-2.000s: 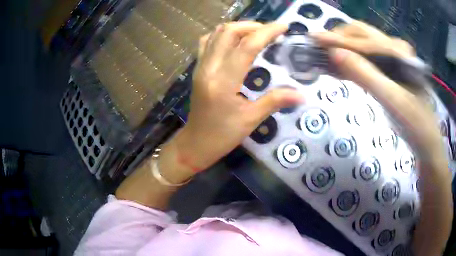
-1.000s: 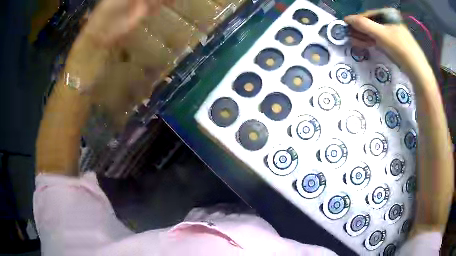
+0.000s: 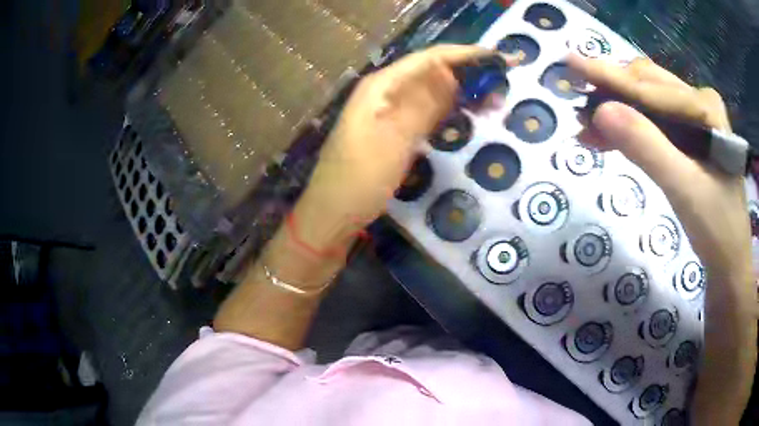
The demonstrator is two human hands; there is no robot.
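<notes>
My left hand (image 3: 391, 116) holds a speaker driver (image 3: 483, 83), its glossy blue-black face showing, over the upper part of the white foam tray (image 3: 574, 274). My right hand (image 3: 657, 108) holds a thick black test probe (image 3: 666, 129) with a pale collar, over the tray's upper right; its tip is hard to make out and appears apart from the driver. Ringed driver backs fill the lower and right holes of the tray. Several holes near my hands are dark with a tan centre dot.
A clear plastic blister tray (image 3: 250, 91) over tan board lies at upper left. Stacked hole-punched trays (image 3: 143, 200) with a white edge sit low at left. The bench's dark edge runs below the foam tray. A pink sleeve shows at the bottom.
My left hand has come from the blister tray to above the foam tray, now with a driver. My right hand has moved from a driver at the tray's top, which now sits in its hole.
</notes>
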